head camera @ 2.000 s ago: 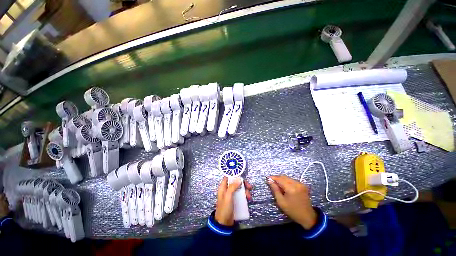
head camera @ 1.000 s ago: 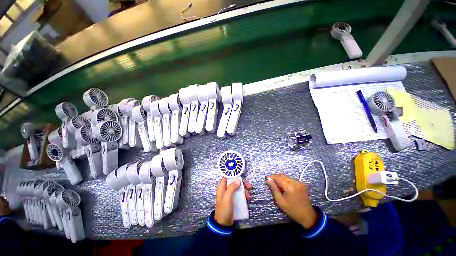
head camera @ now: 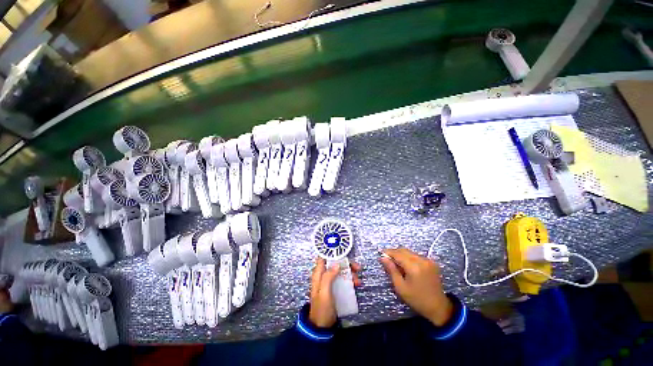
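A white handheld fan (head camera: pixel 333 241) with a dark blue centre stands out in front of me, its round grille facing up. My left hand (head camera: pixel 323 293) is closed around its handle. My right hand (head camera: pixel 419 284) is a little to the right, apart from the fan, with thumb and forefinger pinching the tiny tip of the charging cable. The white cable (head camera: pixel 467 266) runs from behind that hand to a white adapter (head camera: pixel 550 252) on the yellow socket block (head camera: pixel 526 251). The plug is too small to see clearly.
Rows of white fans (head camera: pixel 283 157) lean together at left. A small dark clump (head camera: pixel 428 199) lies mid-bench. Papers (head camera: pixel 494 164), a blue pen (head camera: pixel 523 158) and a single fan (head camera: pixel 548 146) lie at right. A green conveyor (head camera: pixel 387 64) runs behind. Another person's hand shows at the left edge.
The fan on the conveyor has moved to the right. The view has shifted slightly. Both hands stay in nearly the same place, the left still holding the fan.
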